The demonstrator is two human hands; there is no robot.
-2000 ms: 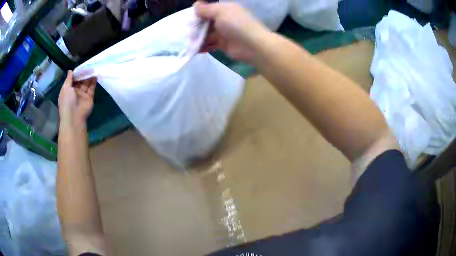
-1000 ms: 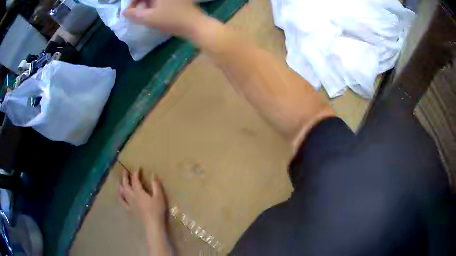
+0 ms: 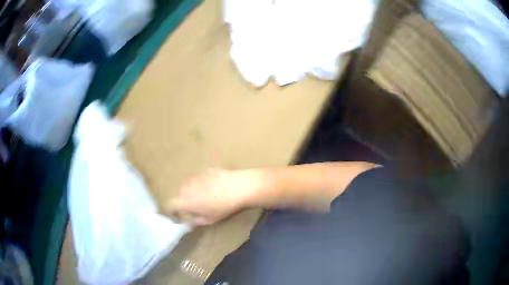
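A white protective bag (image 3: 111, 206) lies along the green-edged left side of the cardboard-covered bench (image 3: 190, 128). It narrows towards its top end. Blur hides whether anything is inside. My right hand (image 3: 203, 195) is at the bag's lower right corner, with its fingers closed on the edge. My left hand is not in view. A large heap of white bags (image 3: 296, 39) lies on the bench at the top.
White bagged bundles (image 3: 50, 106) sit on the dark green conveyor at the left, with another (image 3: 114, 22) farther up. At the right, ribbed tan corrugated pieces (image 3: 432, 83) stand beside white bags (image 3: 474, 33). The image is blurred.
The view has turned right. My right hand has come back from the belt and now holds a white bag on the bench. My left hand has left the picture.
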